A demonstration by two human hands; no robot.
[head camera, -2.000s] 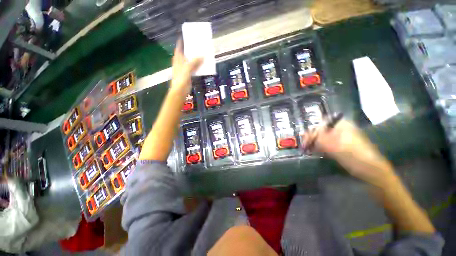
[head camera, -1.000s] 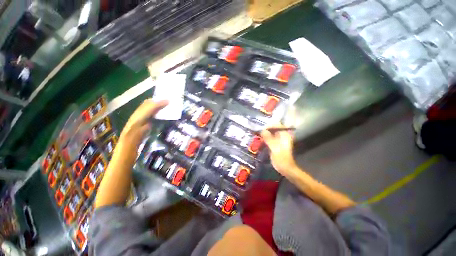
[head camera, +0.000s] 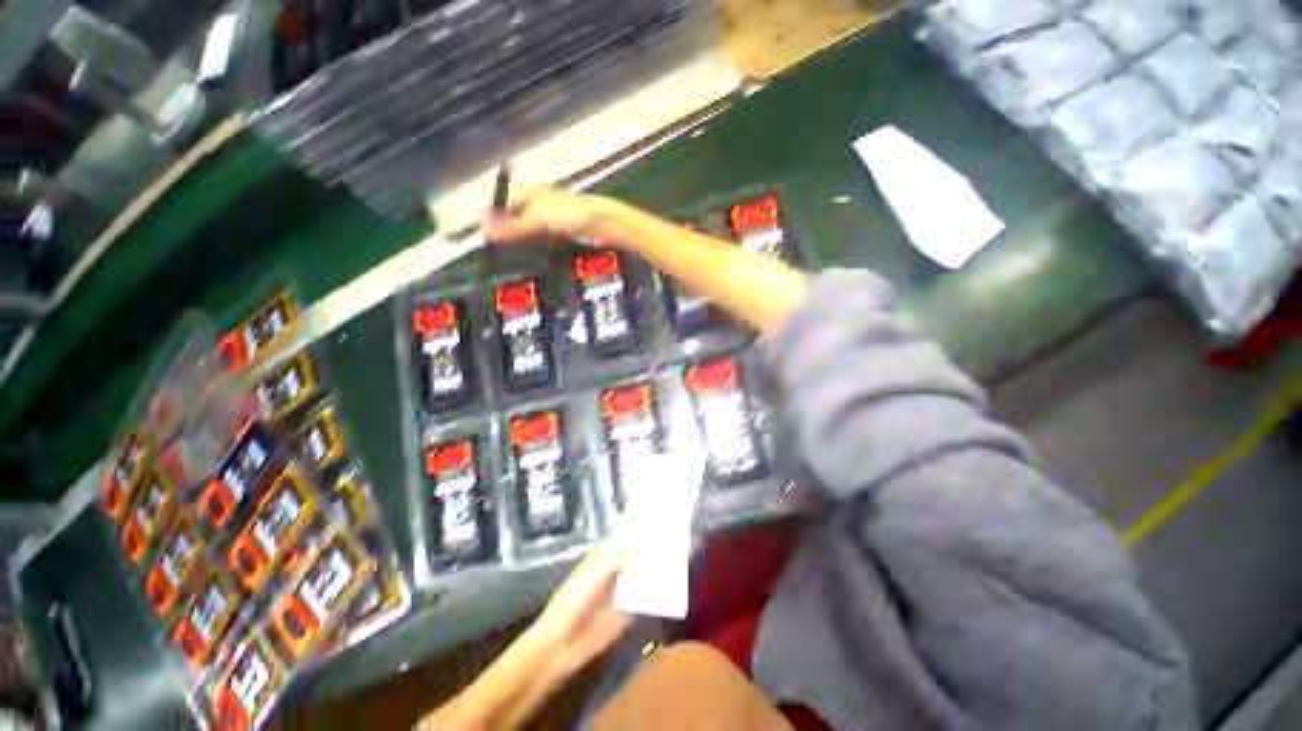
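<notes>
A clear blister tray [head camera: 494, 407] lies in front of me with two rows of black units [head camera: 540, 493], their red ovals at the far end. My left hand [head camera: 583, 607] is at the tray's near edge and holds a white label sheet [head camera: 660, 550], which covers part of the near row. My right hand [head camera: 536, 217] is beyond the tray's far edge, with dark, thin tweezers [head camera: 501, 189] upright in its fingers. My right forearm and sleeve cross over the tray's right end and hide some units. The tweezer tip is not clear.
Orange-edged units [head camera: 274, 536] lie in askew clear trays at left. Stacked trays [head camera: 429, 93] stand beyond a pale rail. A spare white sheet [head camera: 931, 197] lies on the green bench at right, with greyish blister trays [head camera: 1128, 114] at far right.
The tray has been turned, so the red ovals now point away from me. My right hand has moved across to the far left, and my left hand with the sheet has come down to the near edge.
</notes>
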